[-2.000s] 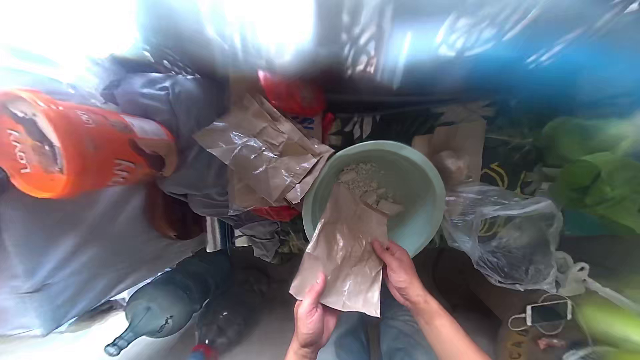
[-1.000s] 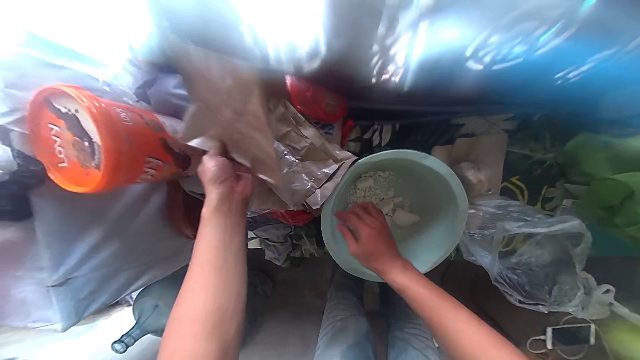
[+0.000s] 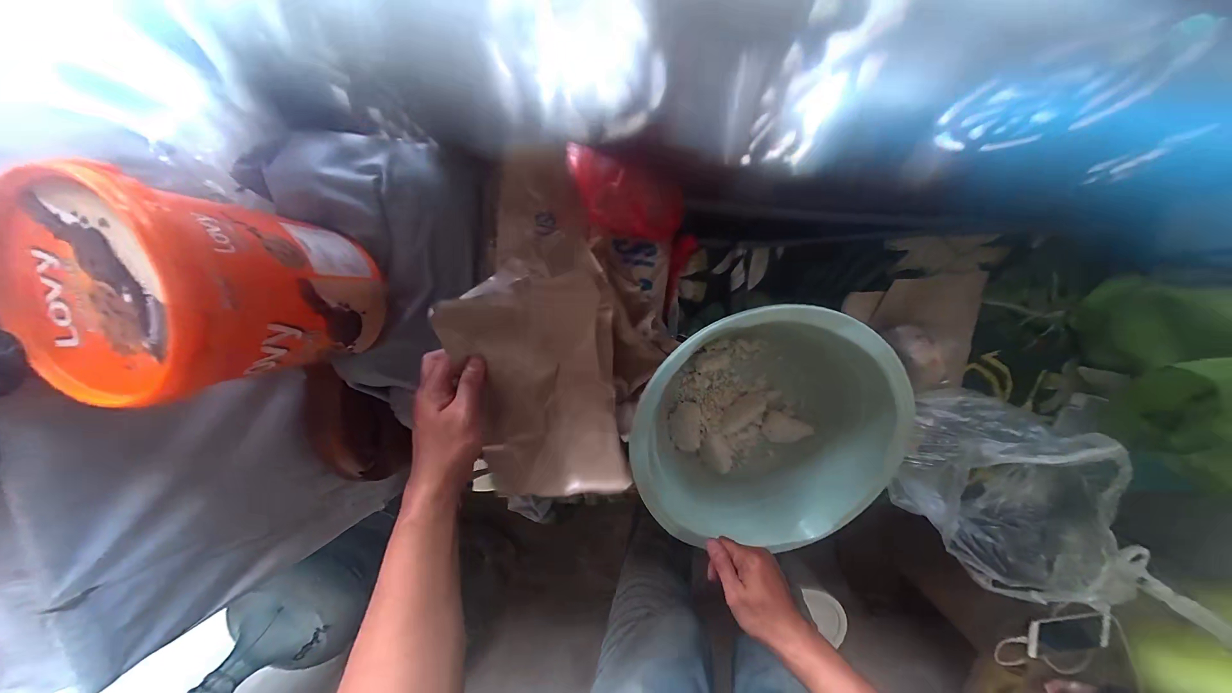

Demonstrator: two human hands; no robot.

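A pale green plastic basin (image 3: 837,462) stands before my knees, with beige crumbly lumps and powder (image 3: 736,409) on the left of its inside. My right hand (image 3: 756,582) grips the basin's near rim, thumb and fingers at the edge. To the left, my left hand (image 3: 450,414) holds the left edge of a flattened brown paper bag (image 3: 549,385), which lies over other brown paper beside the basin. Part of that paper bears blue print. A red plastic bag (image 3: 630,192) is just beyond the papers.
A large orange tub (image 3: 221,289) lies tilted at the left on grey sheeting (image 3: 164,539). Below it is a clear bluish bottle (image 3: 298,616). Right of the basin are a clear plastic bag (image 3: 1020,491), brown cardboard (image 3: 938,308), green leaves (image 3: 1155,337) and a white-edged phone (image 3: 1068,633) with a cable.
Two seconds ago both hands held a brown paper bag over the basin. My left hand then took the paper left, and it now lies lower there. My right hand has moved from inside the basin to its near rim.
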